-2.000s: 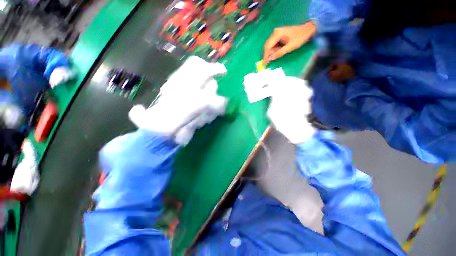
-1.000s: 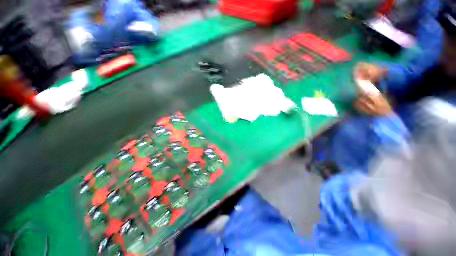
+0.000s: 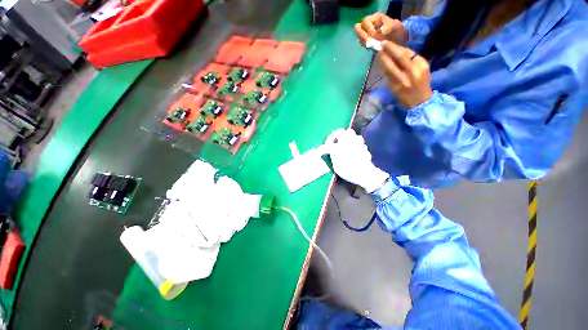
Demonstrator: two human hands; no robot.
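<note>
A white paper slip (image 3: 303, 171) lies at the mat's near edge, with a small pale tab standing out from its upper side. My right hand (image 3: 348, 155), in a white glove, has its fingers curled and closed over the slip's right corner. Its palm side is hidden. My left hand is not in view. A crumpled white cloth (image 3: 203, 222) lies left of the slip. A translucent tube with a yellow end (image 3: 169, 287) sticks out from under it. A green cap (image 3: 266, 206) with a pale hose is at the cloth's right side.
A clear tray with small green boards on orange-red squares (image 3: 225, 106) is beyond the cloth. A larger green board (image 3: 113, 191) sits on the dark belt. Red bins (image 3: 138, 32) are at upper left. At the right, another person's bare hands (image 3: 403, 64) hold something small and white.
My right hand has come onto the slip, which lay untouched a second ago. The view has turned, and the near board tray has left the picture. The other person's hands are raised higher.
</note>
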